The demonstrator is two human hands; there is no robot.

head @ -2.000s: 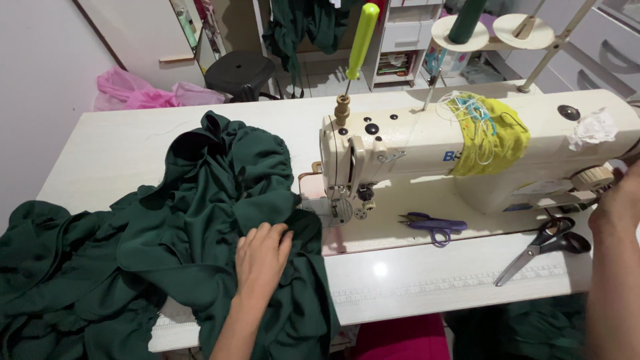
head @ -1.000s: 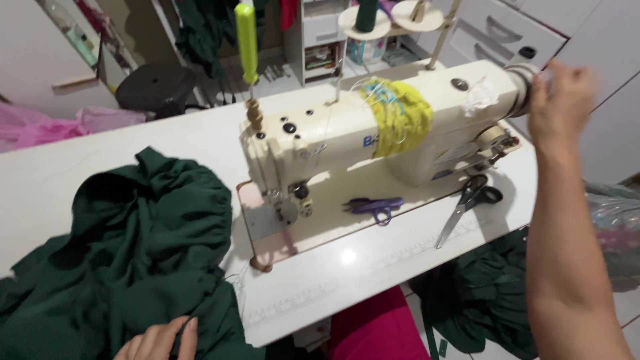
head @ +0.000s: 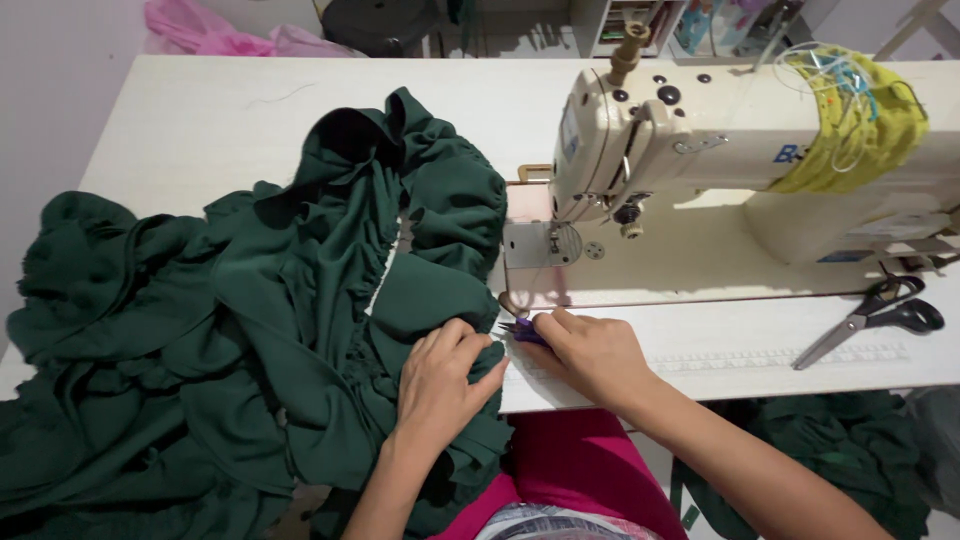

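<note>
A gathered dark green garment lies heaped over the left part of the white table. My left hand holds its right edge between thumb and fingers, near the table's front. Just to the right, my right hand grips purple-handled thread snips, whose points face left towards the fabric edge. Whether the blades touch the cloth or a thread cannot be told. Behind my right hand stands the white sewing machine, with its presser foot above the metal needle plate.
Black-handled scissors lie at the table's right, beside a ruler scale along the front edge. A yellow cloth band with threads and pins wraps the machine arm. More green fabric lies below the table at the right; a black stool stands behind.
My right hand has left the machine's handwheel and taken up the purple snips, which lay on the machine bed before. My left hand remains at the green fabric.
</note>
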